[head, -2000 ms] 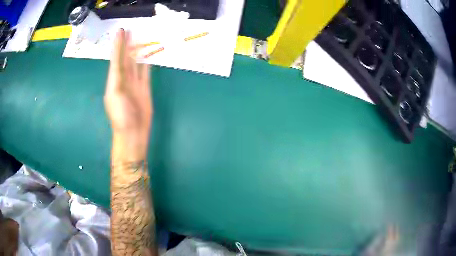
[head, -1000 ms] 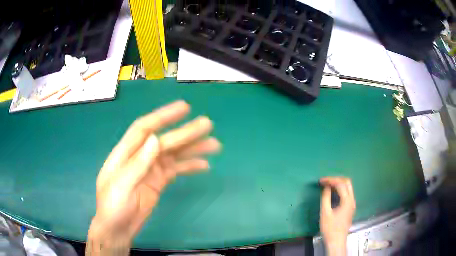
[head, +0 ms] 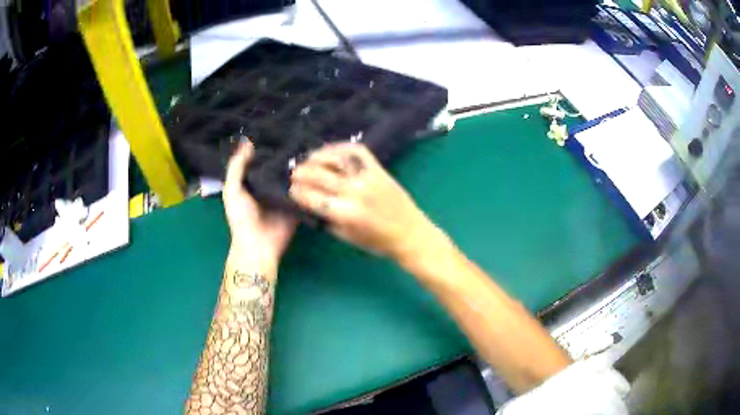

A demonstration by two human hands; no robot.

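Observation:
The black foam parts tray (head: 324, 97) lies at the back of the green mat, with shiny bits in its pockets, blurred. My left hand (head: 258, 212) is at its near corner, thumb up against the front side and fingers hidden under or behind the tray; it grips that corner. My right hand (head: 349, 190) is over the tray's front edge, fingers bunched and bent down at a near pocket. A small dark patch shows between its fingers; whether it holds a part cannot be told.
A yellow frame (head: 134, 105) stands left of the tray. A crumpled white wipe (head: 71, 212) and thin orange sticks (head: 61, 255) lie on white sheets at far left, beside another dark tray (head: 53, 154). Papers (head: 629, 158) and a pale machine panel (head: 714, 105) are at right.
The view has turned right. Both hands have moved from above the mat to the tray's near edge. The dark thing seen at my right hand earlier is no longer clear.

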